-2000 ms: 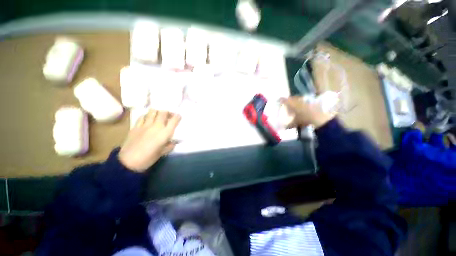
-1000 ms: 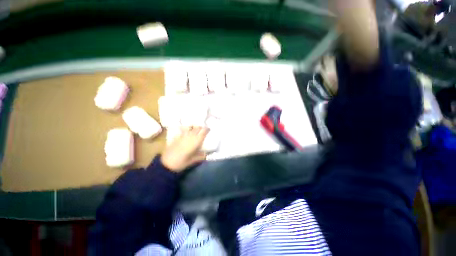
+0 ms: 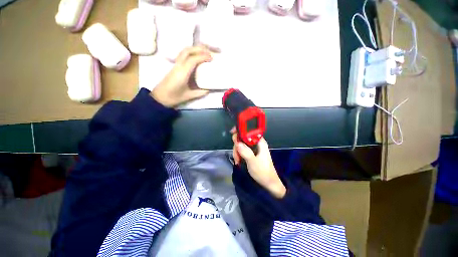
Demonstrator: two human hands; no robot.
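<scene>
My right hand [image 3: 256, 159] is closed around the handle of the red and black infrared thermometer [image 3: 245, 116]. Its small screen faces me and its front end points at the hand warmer near my left hand. My left hand [image 3: 185, 78] holds the left end of a pale hand warmer [image 3: 213, 76] at the near part of the white mat [image 3: 286, 65]. The warmer blends into the mat, so its outline is hard to see.
Several hand warmers [image 3: 83, 78] lie on the cardboard sheet [image 3: 30, 75] at left. More stand along the mat's far side. A power strip [image 3: 360, 78] with USB charger plugs [image 3: 380, 67] and cables lies at right, beside an open cardboard box [image 3: 414, 115].
My right hand has come down from the upper right and picked up the thermometer from the mat. My left hand now holds a warmer. The view has shifted nearer the bench edge.
</scene>
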